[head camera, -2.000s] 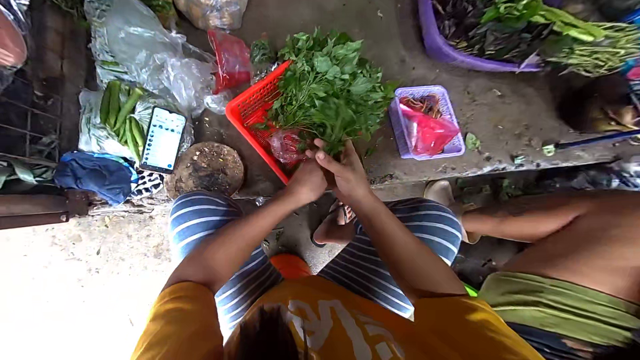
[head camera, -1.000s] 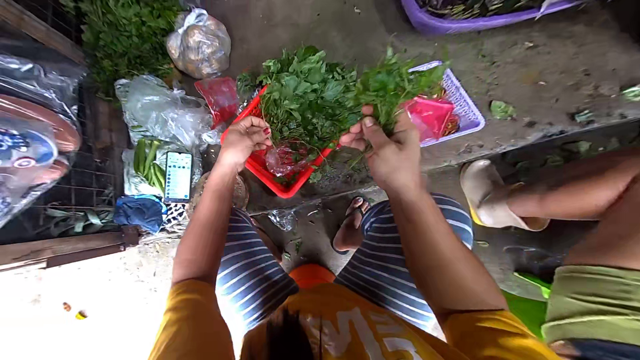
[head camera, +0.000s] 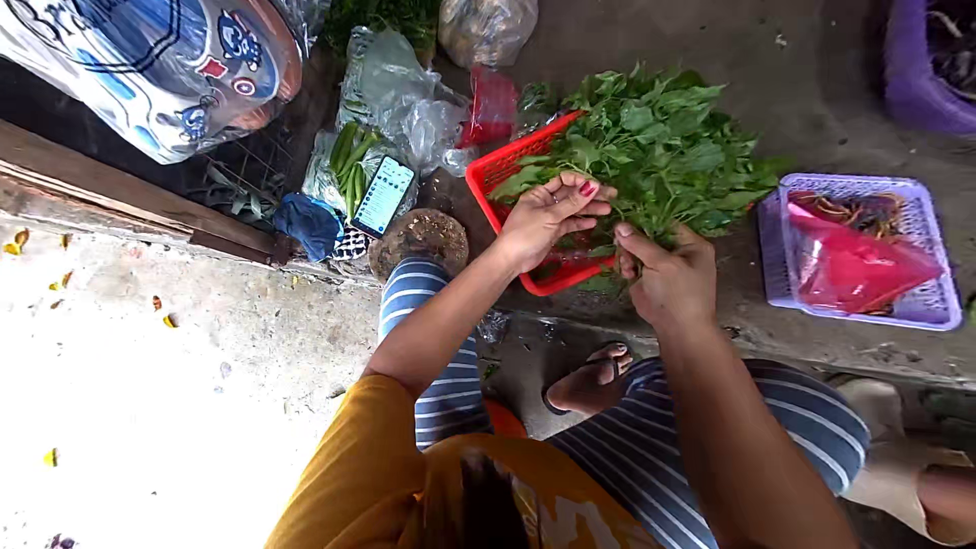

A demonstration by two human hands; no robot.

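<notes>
A red plastic basket (head camera: 560, 280) lies in front of me, heaped with leafy green stems (head camera: 679, 137). My right hand (head camera: 675, 278) pinches a bunch of stems at the basket's near right side, its leaves merging with the heap behind. Just left of it, my left hand (head camera: 553, 221) is over the basket with its fingers loosely curled and apart; I see nothing held in it. Some pink plastic shows faintly under the hands inside the basket. To the right stands a lilac plastic basket (head camera: 939, 263) holding a pink plastic bag (head camera: 862, 259) and brownish, stringy pieces.
Left of the red basket are a round wooden block (head camera: 427, 240), a lit phone (head camera: 385, 196), green pods (head camera: 352, 164), a blue cloth (head camera: 309, 225) and clear plastic bags (head camera: 396, 84). A purple tub (head camera: 919, 76) stands far right. Another person's shoe (head camera: 877, 404) is at lower right.
My right hand, holding a bunch right of the heap a second ago, is now at the basket's near right side. My left hand has come in closer to it. The view has shifted left.
</notes>
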